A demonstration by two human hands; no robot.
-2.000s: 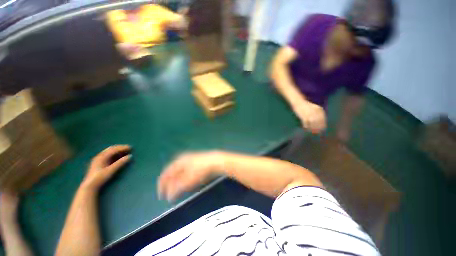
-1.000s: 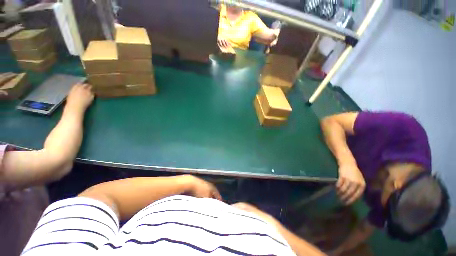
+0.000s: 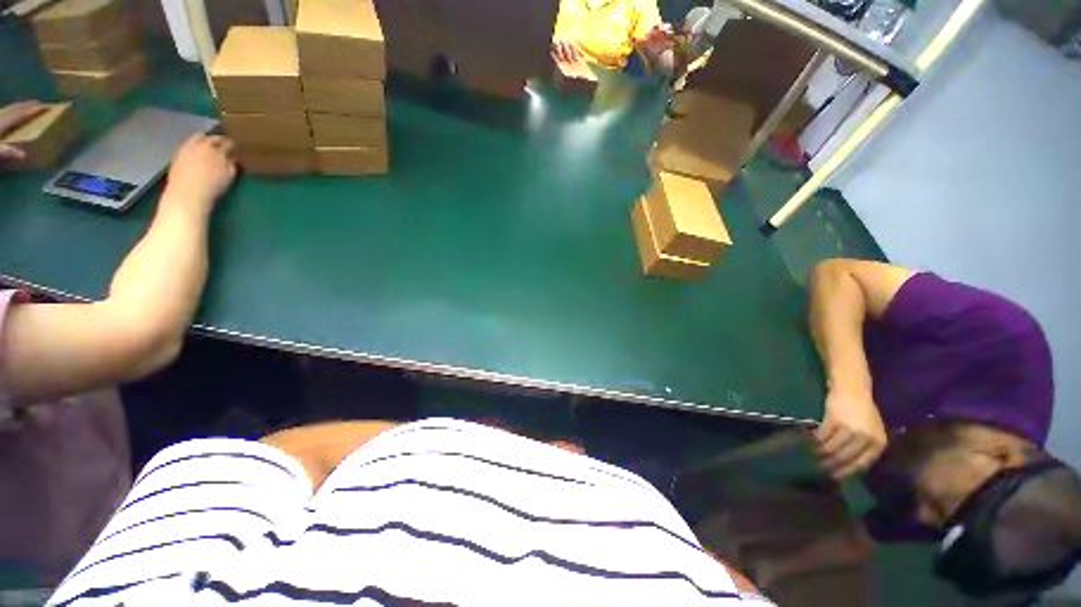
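Observation:
Neither of my hands shows; only a bit of my forearm is seen above the striped shirt, and the shirt hides the rest. Nearest in front of me is the green bench. Two small brown cartons lie one on the other at its right part. A larger stack of brown cartons stands at the back left. Left of it lies a flat grey scale with a blue-lit display and no box on it.
A neighbour's arm rests beside the scale at left. A person in purple leans down at right over a dark brown carton. A person in yellow sits across. A pale post stands at the right end.
My hands were over the bench, then my forearm lay across my lap; now both hands are hidden. The view has swung right, then tilted down slightly. The neighbour's other hand now touches a carton at left.

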